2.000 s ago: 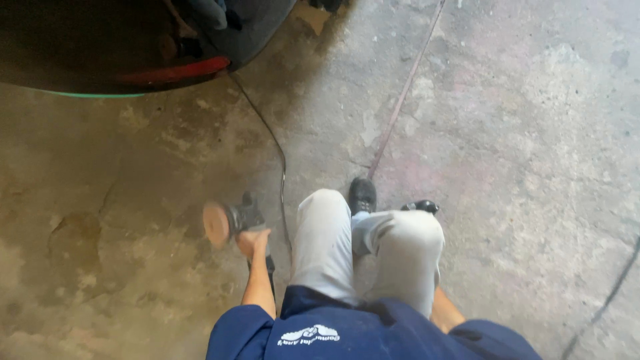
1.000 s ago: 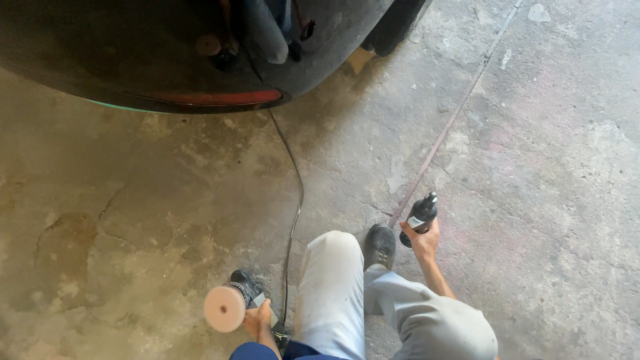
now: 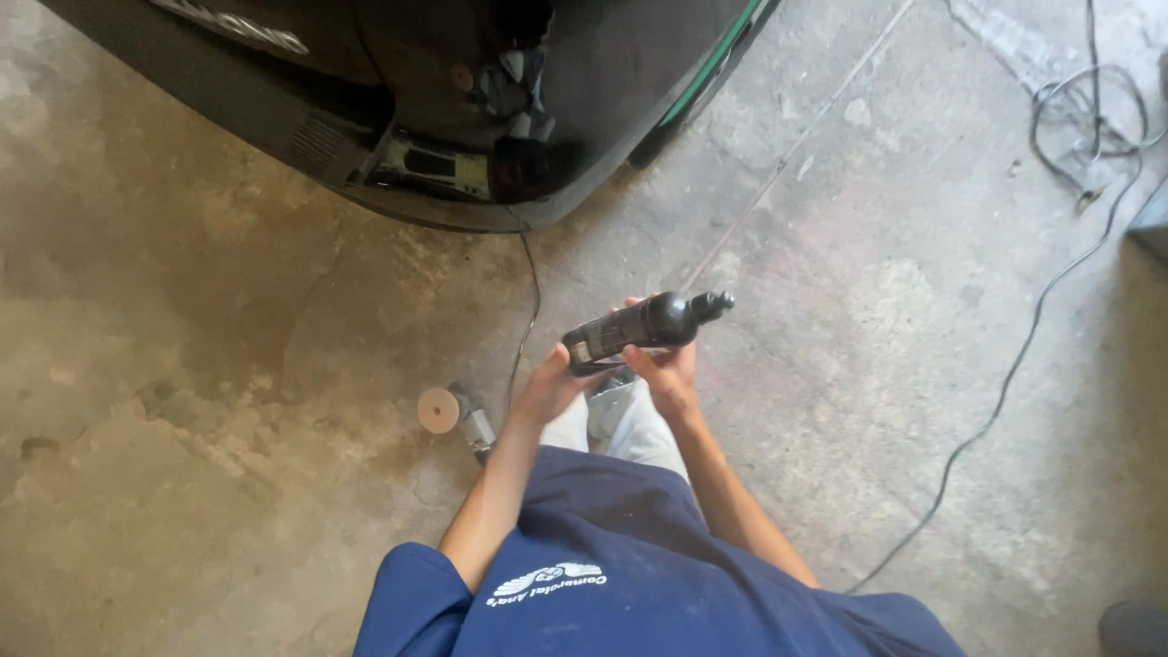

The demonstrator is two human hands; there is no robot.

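A black plastic bottle with a narrow nozzle cap lies tilted between my two hands, its cap toward the right. My left hand holds it by the base end. Near its shoulder, my right hand grips it, with the thumb across the near side and fingertips showing behind. A power polisher with a round, light orange pad rests on the concrete floor to the left of my left forearm, the pad facing up. Part of its handle is hidden behind that forearm.
The glossy black end of a car with a light fills the top left. A dark cable runs from under it toward the polisher. At right, a long cable and coiled cable lie on the concrete floor.
My left hand has let go of the polisher, now on the floor, and holds the bottle. The bottle, in my right hand alone one second ago, is between both hands. The view has shifted.
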